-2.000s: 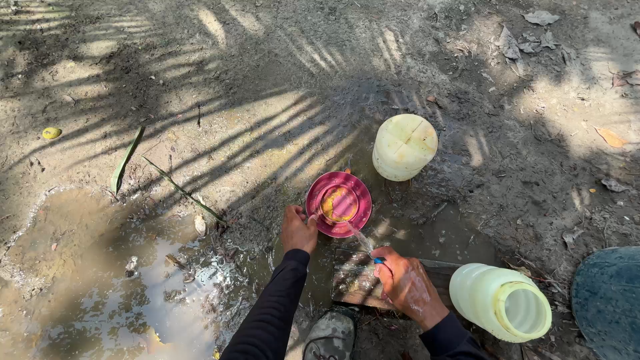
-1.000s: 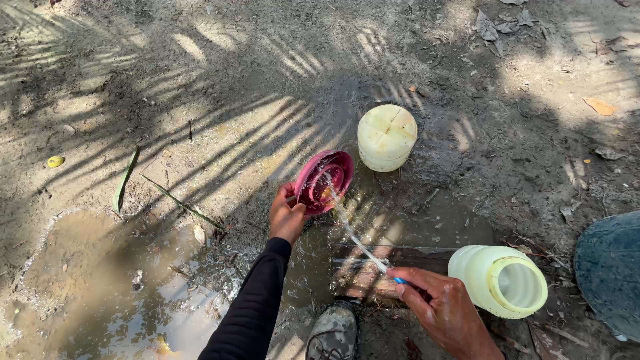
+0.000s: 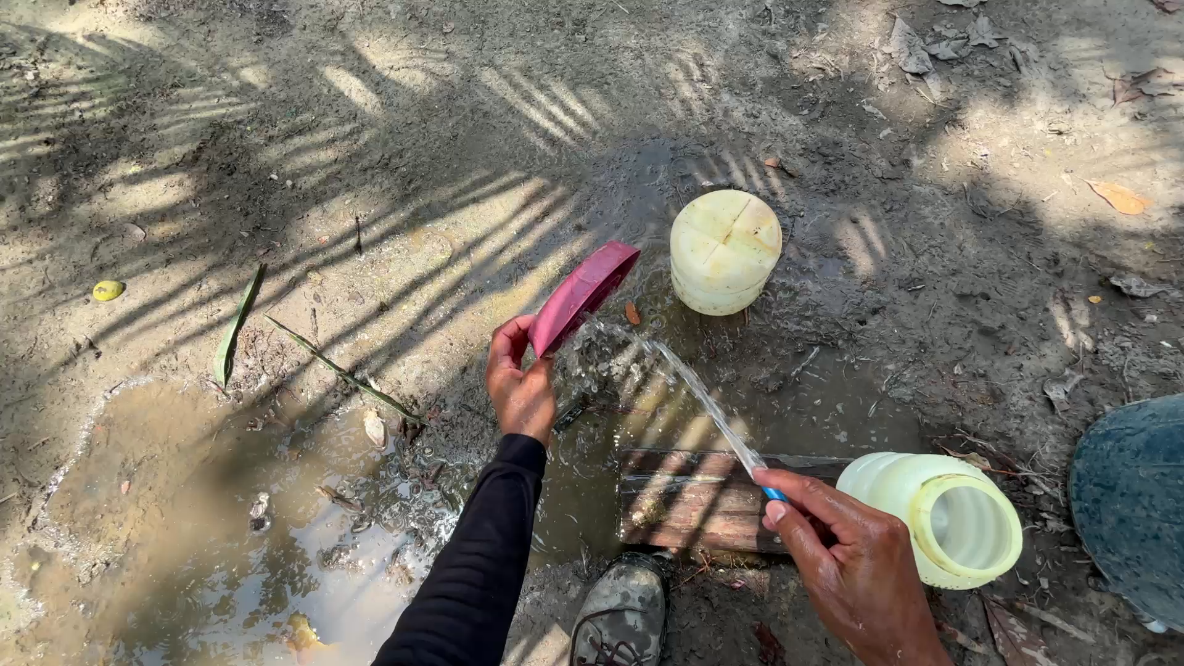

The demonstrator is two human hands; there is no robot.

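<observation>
My left hand (image 3: 523, 384) grips the lower rim of a round pink-red plastic lid or shallow dish (image 3: 585, 294), tilted nearly on edge so that its outer side faces me. Between thumb and fingers, my right hand (image 3: 846, 555) pinches the end of a blue hose or nozzle (image 3: 774, 493); the rest of it is hidden by the hand. From it a stream of water (image 3: 698, 393) arcs up and left and splashes against the far side of the pink piece. An upturned pale yellow plastic container (image 3: 726, 245) stands beyond, and an open translucent plastic jar (image 3: 967, 527) lies beside my right hand.
A wet wooden board (image 3: 708, 518) lies on muddy ground, behind my boot (image 3: 622, 615). A muddy puddle (image 3: 176, 518) spreads at the left. A dark blue-green tub or bucket (image 3: 1133, 499) is at the right edge. Green leaf strips (image 3: 239, 326) and dry leaves are scattered about.
My left hand has turned the pink piece from facing up to nearly on edge, its inside now hidden. My right hand, nearer the piece two seconds ago, has drawn back toward the lower right, still spraying.
</observation>
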